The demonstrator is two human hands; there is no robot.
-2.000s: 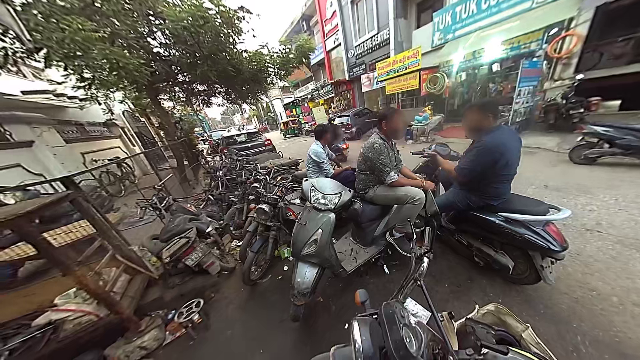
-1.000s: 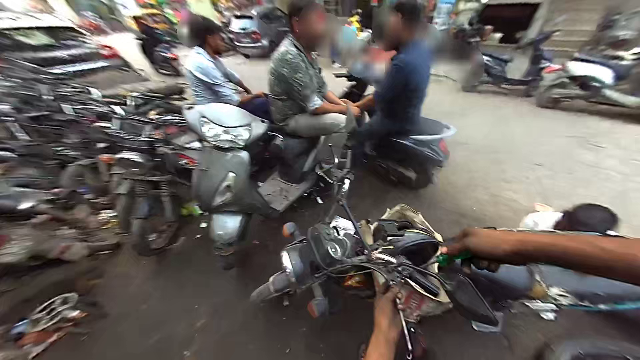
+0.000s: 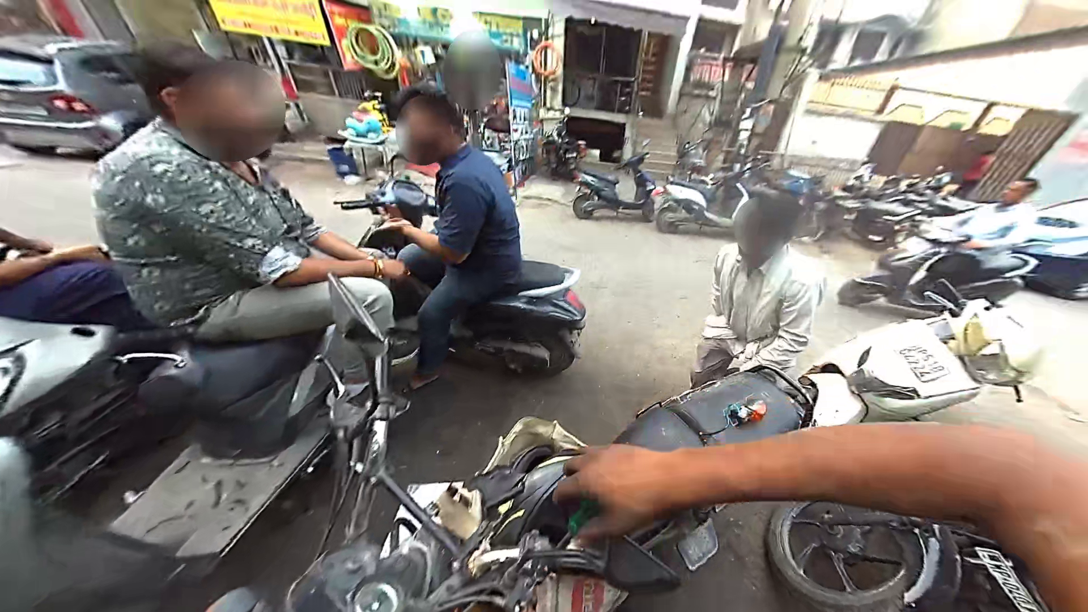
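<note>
From the right edge my right arm reaches in, and my right hand (image 3: 616,489) has its fingers curled on a small green object (image 3: 582,516), mostly hidden by the fingers. This hand is over the front of a partly dismantled motorcycle (image 3: 518,544), by its handlebar and exposed cables. A black mirror (image 3: 637,565) lies just below the hand. Behind it is the motorcycle's black seat (image 3: 722,412), with a small orange and green item (image 3: 748,413) on top. My left hand is not in view.
Two people sit on scooters (image 3: 523,314) at the left, one more is partly cut off. A person in a light shirt (image 3: 765,297) is low behind the seat. A white-tailed two-wheeler (image 3: 901,370) and a wheel (image 3: 841,552) are at the right.
The view has swung right and come closer to the motorcycle. My left hand, on the handlebar area one second ago, is out of view. My right hand remains over the motorcycle's front with the green object.
</note>
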